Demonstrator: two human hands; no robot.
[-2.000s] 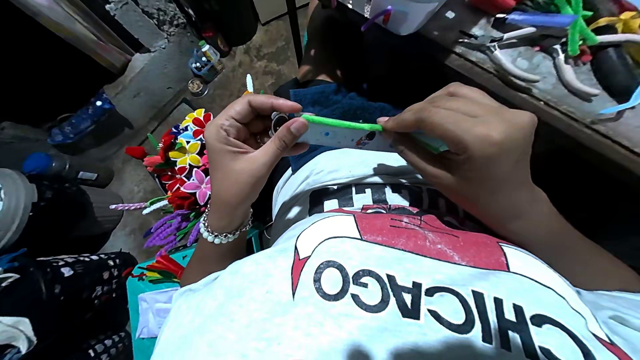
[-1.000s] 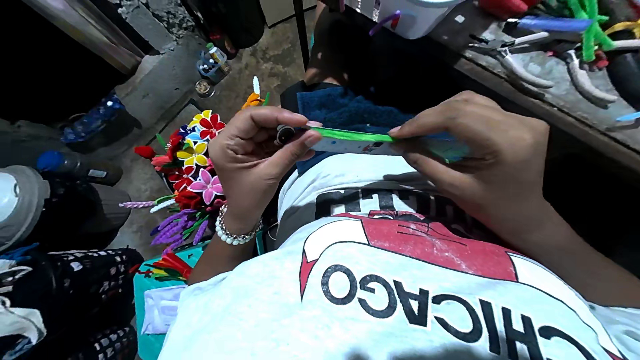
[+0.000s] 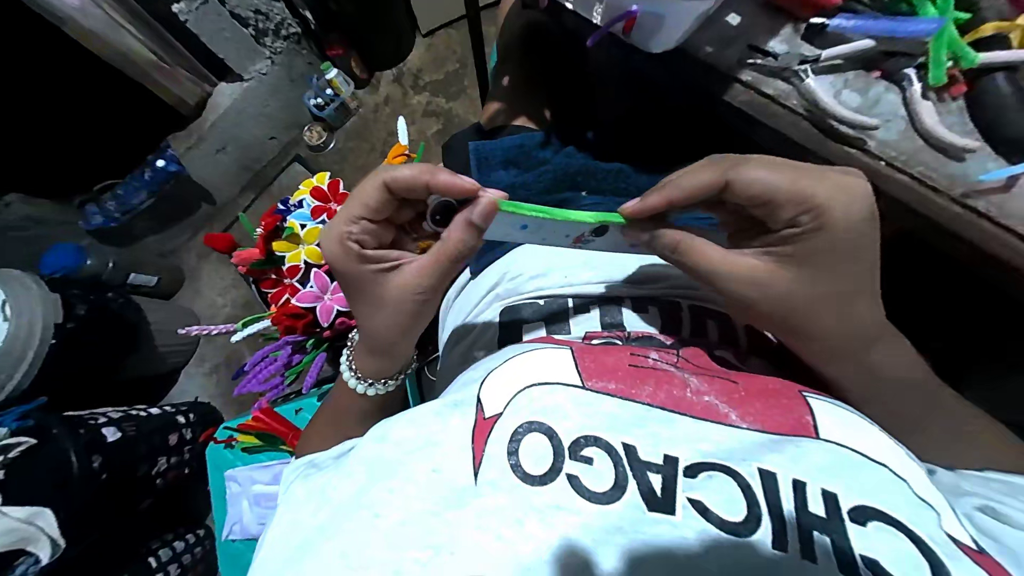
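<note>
Both hands hold a thin, flat strip with a pale printed face (image 3: 552,234) and a bright green fuzzy pipe cleaner (image 3: 560,213) along its upper edge. My left hand (image 3: 400,240) pinches the left end between thumb and forefinger; a small dark round thing with a pale rim (image 3: 441,214) shows behind those fingers. At the other end, the thumb and forefinger of my right hand (image 3: 768,240) pinch the strip and the green edge. The strip's right end is partly hidden by that hand. A beaded bracelet (image 3: 370,376) circles the left wrist.
Pipe-cleaner flowers (image 3: 300,244) stand in a bunch at the left, above a teal surface (image 3: 228,480) with red stems (image 3: 276,428) and a white packet (image 3: 252,498). Pliers (image 3: 836,100) and green pipe cleaners (image 3: 944,44) lie on the workbench (image 3: 768,100), beside a white container (image 3: 664,24).
Both hands stay pinched on the strip. It was tilted a little differently two seconds ago, with more of its printed face showing beneath the green edge.
</note>
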